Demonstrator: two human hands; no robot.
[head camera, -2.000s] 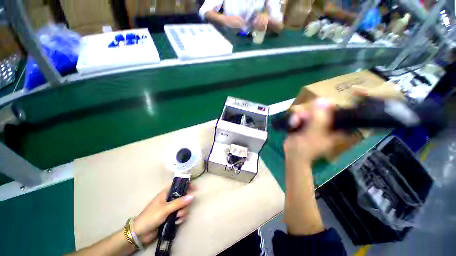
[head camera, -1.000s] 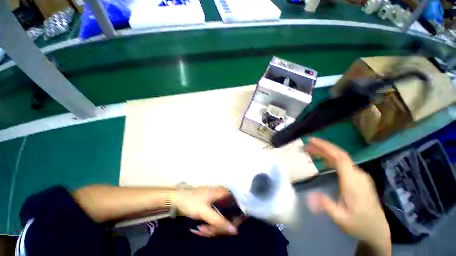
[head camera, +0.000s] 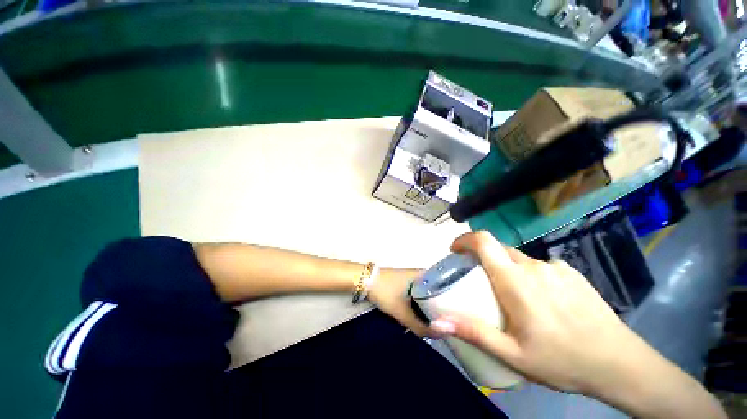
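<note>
A white hair dryer barrel (head camera: 471, 315) is between my hands, low and right of centre, past the mat's front edge. My right hand (head camera: 545, 319) grips the barrel from the right, with thumb and fingers around it. My left hand (head camera: 405, 299) is at the barrel's left side, its fingers partly hidden; a black part shows there, and the handle is mostly hidden. The black electric screwdriver (head camera: 532, 172) stands free of both hands, tilted, its tip beside the screw box (head camera: 434, 147), its cable curving off to the right.
The beige mat (head camera: 262, 180) lies on the green bench. An open brown carton (head camera: 573, 123) stands right of the screw box. Black crates (head camera: 602, 254) are low at the right. A metal post (head camera: 33, 131) rises at the left. The green belt (head camera: 287, 69) runs behind.
The screwdriver left my right hand. The dryer came off the mat toward my body. My right hand, open a second ago, has closed on the barrel, which has turned.
</note>
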